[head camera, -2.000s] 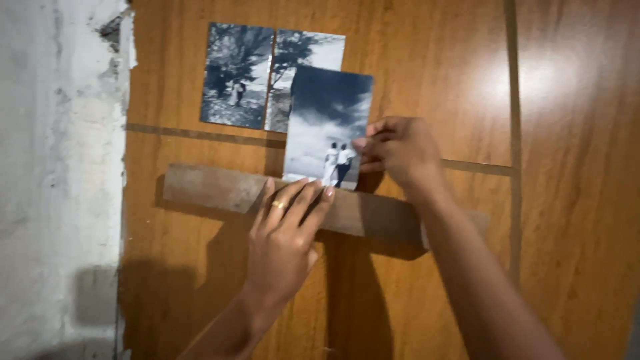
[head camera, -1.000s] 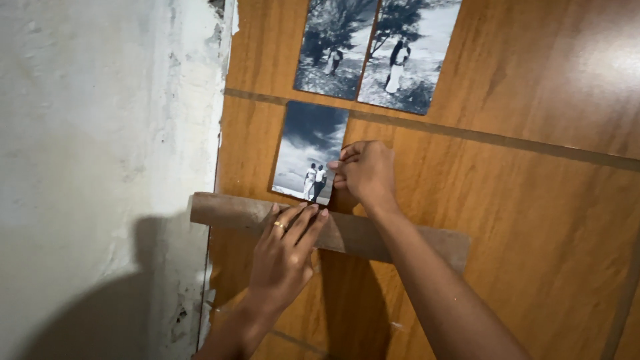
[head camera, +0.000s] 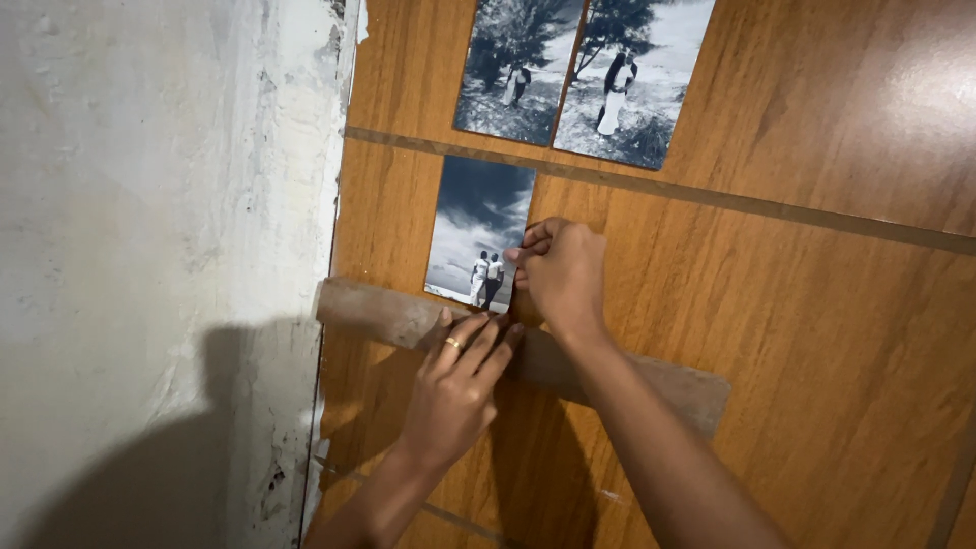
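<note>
A black-and-white photo print (head camera: 480, 221) of two people under a cloudy sky lies against the wood-look tiles, just below a grout line. My right hand (head camera: 560, 267) has its thumb and fingertips at the print's right edge. My left hand (head camera: 469, 366), with a ring on one finger, rests its fingertips on a brown flat strip (head camera: 381, 313) at the print's lower edge. Higher up, two more black-and-white prints sit side by side: one with a couple under a tree (head camera: 515, 72), the other with a closer couple (head camera: 629, 84).
A rough, pale plastered wall (head camera: 168, 191) with chipped paint meets the tiles on the left. Wide grout lines (head camera: 732, 202) run between the wood-look tiles (head camera: 823, 328). Shadows of my arms fall on both surfaces.
Two seconds ago the print in my right hand overlapped the upper right print; now it lies lower and to the left, apart from both. The strip has shifted left to the pale wall.
</note>
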